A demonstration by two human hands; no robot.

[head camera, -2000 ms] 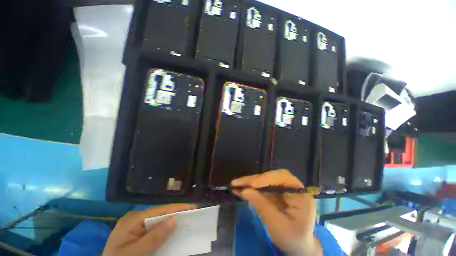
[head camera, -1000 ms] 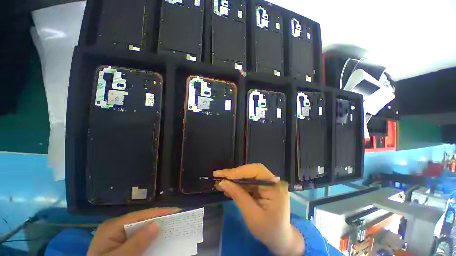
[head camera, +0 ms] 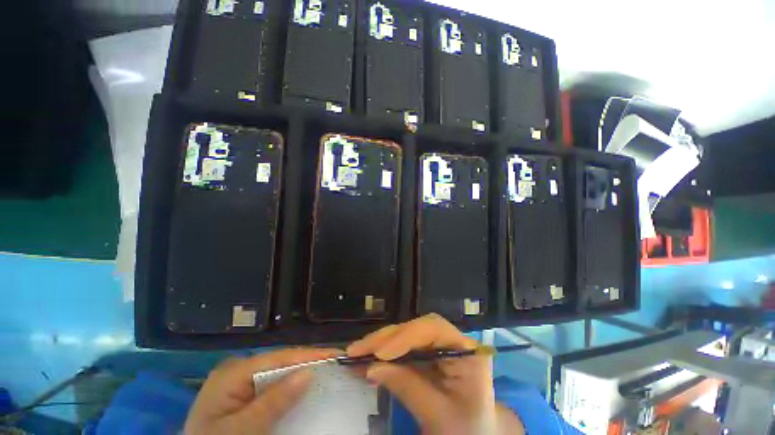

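My left hand [head camera: 246,395] holds a white palm-sized label sheet [head camera: 327,399] with rows of tiny print, below the near tray. My right hand [head camera: 429,374] holds dark tweezers [head camera: 408,356] between thumb and fingers. Their tip is at the sheet's upper edge; whether a sticker is on it cannot be told. In front is the near row of the black foam tray [head camera: 293,246], with smartphone assemblies in its slots. The second one from the left [head camera: 357,229] has an orange edge and a small pale label [head camera: 374,304] at its lower right corner.
Another tray row with phones [head camera: 319,64] lies behind. White sheets [head camera: 119,85] are at the left. Crumpled white and clear wrap [head camera: 650,144] lies on a red-orange bin [head camera: 701,234] at the right. Below right is a white machine or frame [head camera: 612,374].
My right hand and tweezers have moved from the second phone's lower end down to the label sheet, uncovering that phone's corner label. The head view has shifted slightly.
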